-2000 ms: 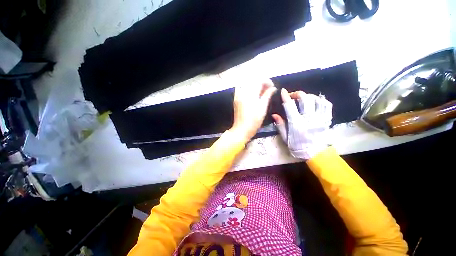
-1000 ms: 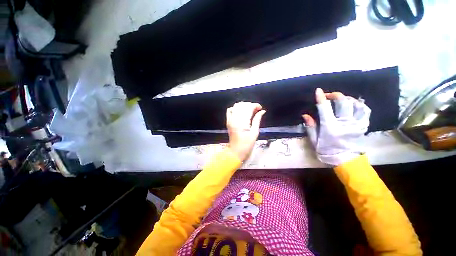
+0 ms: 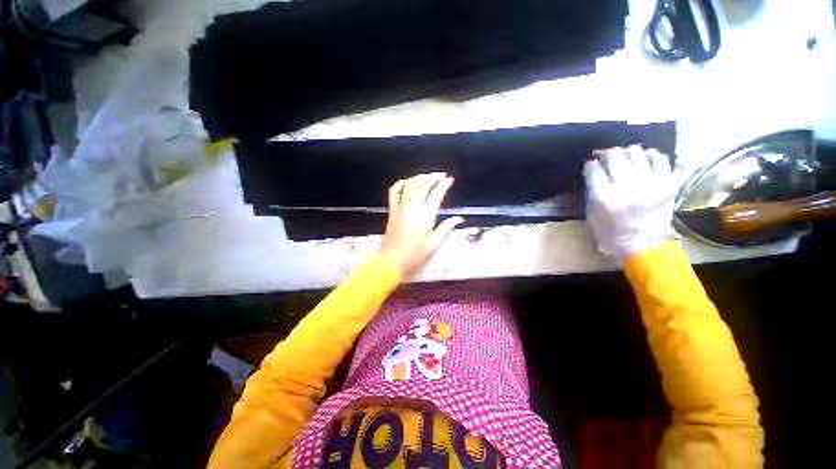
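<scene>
A long black fabric strip (image 3: 513, 165) lies across the white table near its front edge, on a low pile of similar strips. A thin pale line of interfacing (image 3: 353, 211) shows along its near edge. My bare left hand (image 3: 417, 218) rests on the strip left of its middle, fingers apart, holding nothing that I can see. My right hand (image 3: 632, 197), in a white glove, lies on the right end of the strip. Its fingertips are on the cloth; whether they pinch it I cannot tell.
An iron (image 3: 761, 197) with a wooden handle rests right of my right hand. A thick black stack of cut pieces (image 3: 394, 55) lies behind the strip. Black-handled scissors (image 3: 683, 32) lie at the back right. A crumpled whitish translucent heap (image 3: 110, 174) and a yellow strip (image 3: 197, 160) are at left.
My hands were close together at mid-strip; they have moved apart, the left one leftward and the right one to the strip's right end. The view has also shifted.
</scene>
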